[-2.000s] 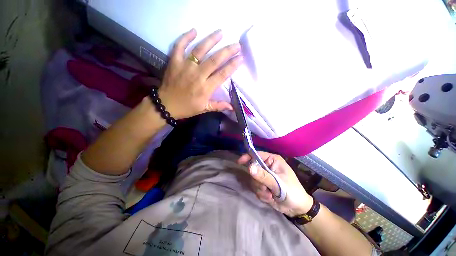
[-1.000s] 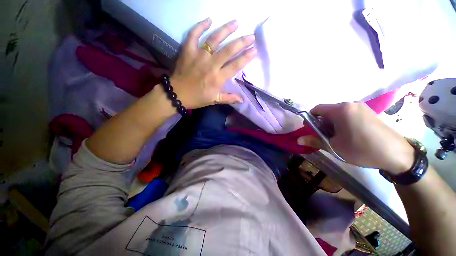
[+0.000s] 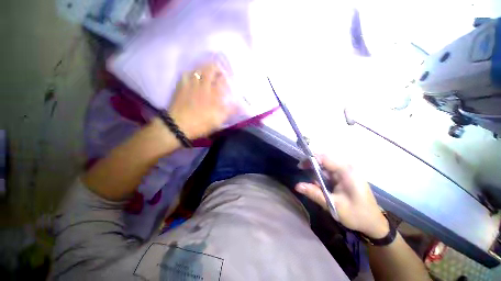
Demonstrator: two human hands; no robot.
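Observation:
A pale lilac panel (image 3: pixel 151 60) lies on the brightly lit table, blurred and washed out towards white. A magenta strip (image 3: pixel 255 120) runs along its near edge. My left hand (image 3: pixel 203 101), blurred, is on the panel with its fingers curled into the cloth; its fingertips are not clear. My right hand (image 3: pixel 349 197) holds the shears (image 3: pixel 302 144) by the handles near the table's front edge. The blades look closed and point up and left over the table, past the end of the magenta strip.
A sewing machine head (image 3: pixel 464 71) stands at the right. A thin dark seam (image 3: pixel 412 155) crosses the tabletop near it. Crumpled lilac and magenta cloth (image 3: pixel 112 129) hangs left of my lap. A stained wall (image 3: pixel 41 110) is at the far left. A dark gap shows at the top right of the table.
The panel and its magenta strip have shifted left with my left hand, whose spread fingers have curled. My right hand has drawn the shears back from the slit towards me.

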